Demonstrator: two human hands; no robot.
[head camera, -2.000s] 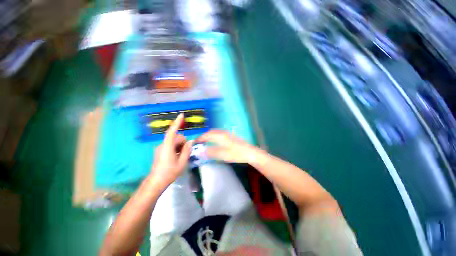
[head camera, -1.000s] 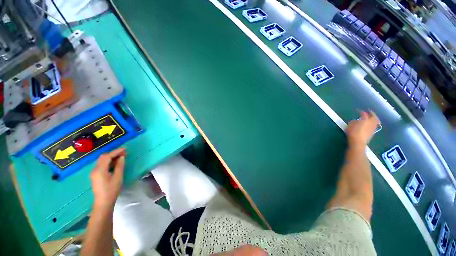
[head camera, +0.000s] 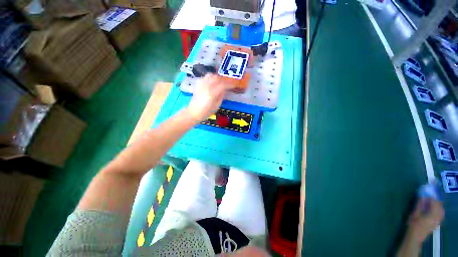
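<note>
A white plastic housing with a dark centre (head camera: 233, 64) sits on the orange-brown fixture (head camera: 242, 84) under the press head (head camera: 237, 11). My left hand (head camera: 210, 94) reaches over the front of the press base, its fingertips at the housing's lower edge. The fingertips are blurred, so I cannot tell if they grip it. My right hand (head camera: 426, 217) is low at the right by the conveyor's white edge line, blurred, with a pale-blue housing (head camera: 429, 191) at its fingertips.
Several housings lie on the conveyor belt (head camera: 436, 120) beyond the white line. Dark clamps (head camera: 203, 70) flank the fixture. The red emergency stop button (head camera: 222, 120) is in front of it. Cardboard boxes (head camera: 75, 55) stand on the floor at the left.
The view has swung back left to the press. My left hand has moved from beside the front label up to the fixture. My right hand is now lower along the belt edge, with a housing.
</note>
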